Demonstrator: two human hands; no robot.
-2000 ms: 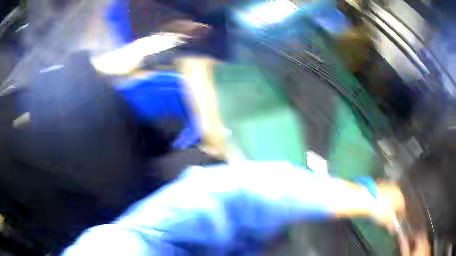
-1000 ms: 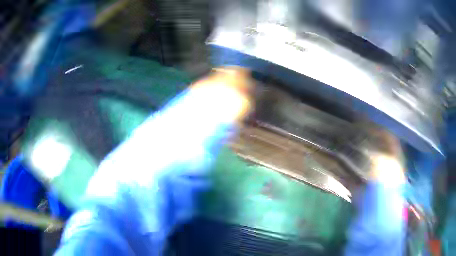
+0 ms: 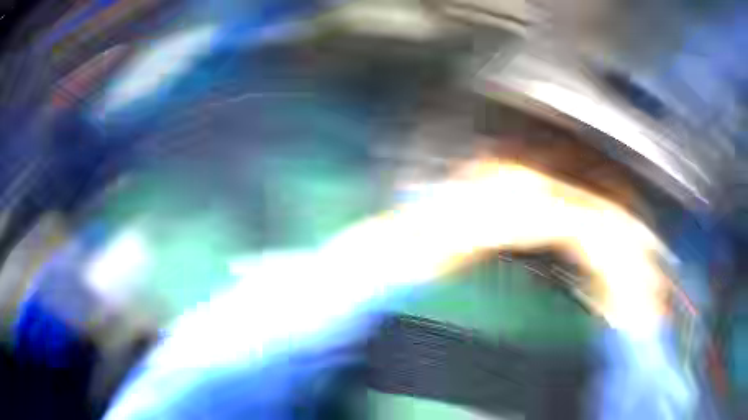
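The frame is strongly blurred. My left hand (image 3: 500, 201) reaches from the lower left to the front of the press, at right of centre. My right hand (image 3: 627, 271) reaches up from the lower right, close beside or touching the left. Fingers and anything held cannot be made out. The bright edge of the steel upper platen (image 3: 615, 123) is above and behind the hands. A dark bundle of black cables (image 3: 459, 357) lies across the green mat (image 3: 320, 193) below my forearms.
A bright white patch (image 3: 119, 267) shows at the mat's left. A blue bin (image 3: 49, 316) is at the lower left edge. A blurred blue and white shape (image 3: 160, 70) is at the upper left. The press frame fills the upper right.
My left hand has moved right and down from the press's left side, and the hands are now close together. The view has shifted. The dark bundle shows more fully below the forearms.
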